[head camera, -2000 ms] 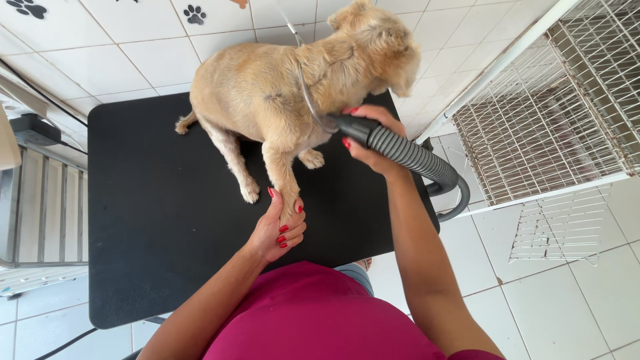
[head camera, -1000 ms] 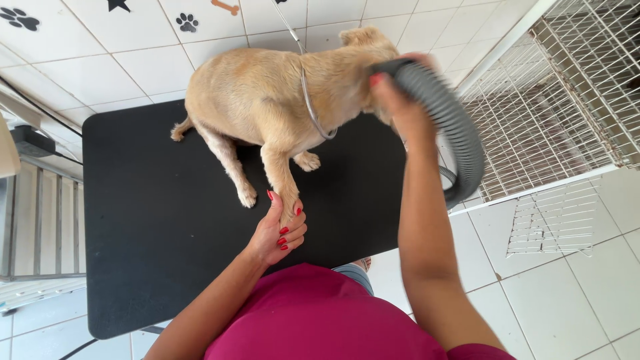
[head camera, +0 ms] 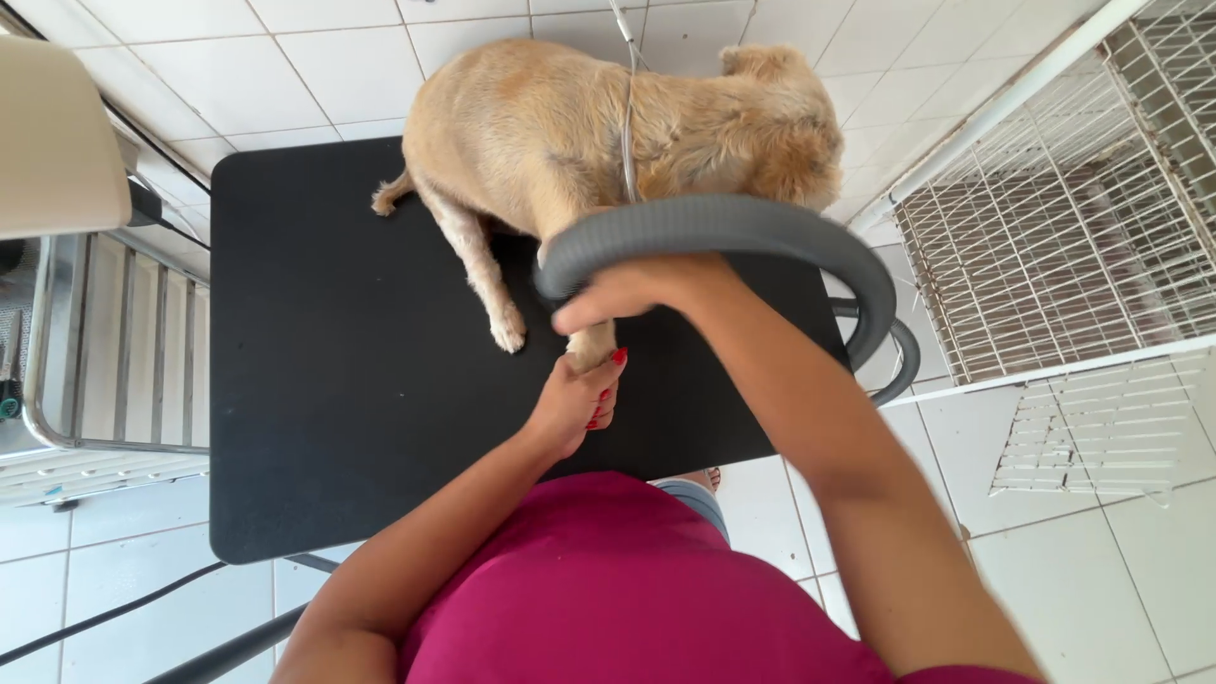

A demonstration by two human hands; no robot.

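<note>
A light tan dog [head camera: 532,123] stands or half sits on a black grooming table [head camera: 323,361], its head turned away to the right. Around its neck runs a thin grooming loop [head camera: 628,142] that rises toward the wall. My left hand [head camera: 578,399], with red nails, is closed around one front paw near the table's front edge. Just above it, my right hand [head camera: 627,290] grips the end of a grey ribbed dryer hose [head camera: 741,223], blurred, close to that same leg. The hose arches over to the right and hides the nozzle and part of the dog's chest.
White wire cages [head camera: 1045,237] stand at the right, with a wire panel [head camera: 1102,437] low beside them. At the left are a metal rack [head camera: 133,351] and a beige object [head camera: 57,142]. A tiled wall is behind the table; a black cable [head camera: 114,613] crosses the floor.
My right hand has brought the hose end from beside the dog's head down to the front leg. The left hand keeps its hold on the paw. The view has shifted somewhat.
</note>
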